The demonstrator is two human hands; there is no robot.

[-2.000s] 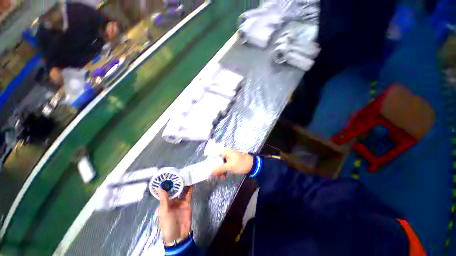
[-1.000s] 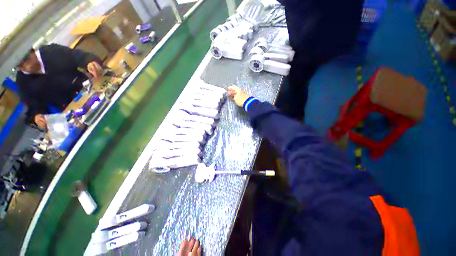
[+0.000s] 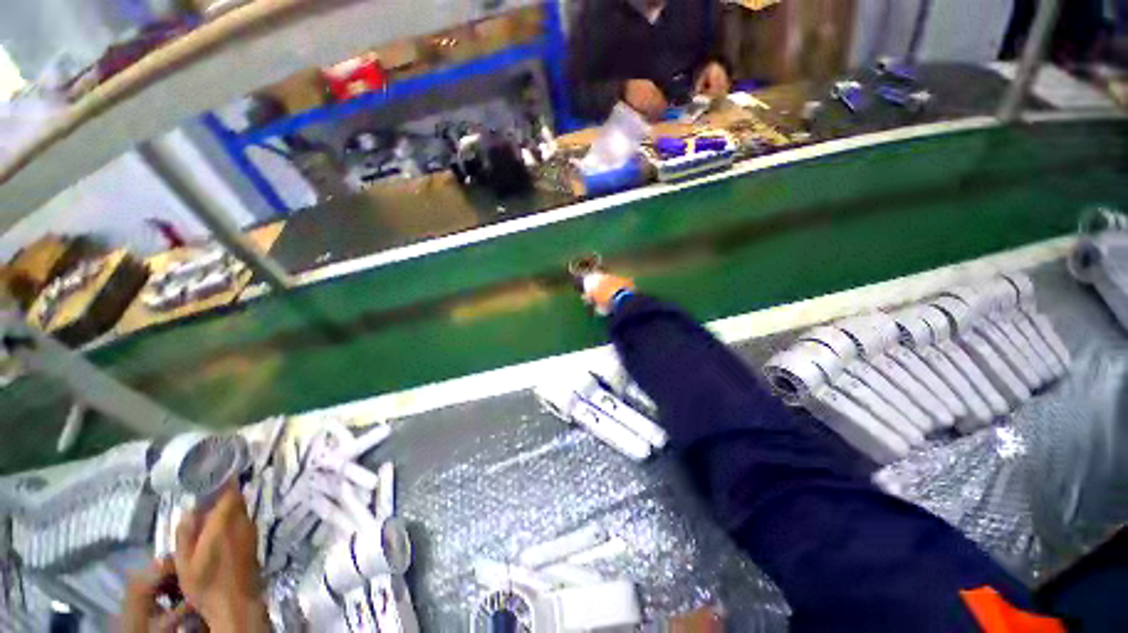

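My right hand [image 3: 607,293] reaches over the green conveyor and is closed around a handheld fan [image 3: 585,266]; the fan's round head shows beyond the fingers, and the hand hides most of the rest. My left hand [image 3: 699,622] is a small blurred patch of skin cut off by the bottom edge, so its grip cannot be seen. Another white fan [image 3: 594,607] lies at the bottom edge, its slotted head to the left. Loose narrow white pieces [image 3: 575,547] lie just above it. A small group of fans [image 3: 606,414] lies by the conveyor edge, partly behind my right sleeve.
A slanting row of fans [image 3: 922,365] lies right of my arm on the bubble wrap mat [image 3: 476,482]. At left, a neighbour's hands [image 3: 220,556] hold a fan beside jumbled white handle parts [image 3: 328,476]. Across the green conveyor [image 3: 792,247], another person works at a cluttered bench.
The view has swung left. My right hand has left the fan row's far end and reached over the conveyor to the fan there. My left hand stays barely visible at the bottom edge.
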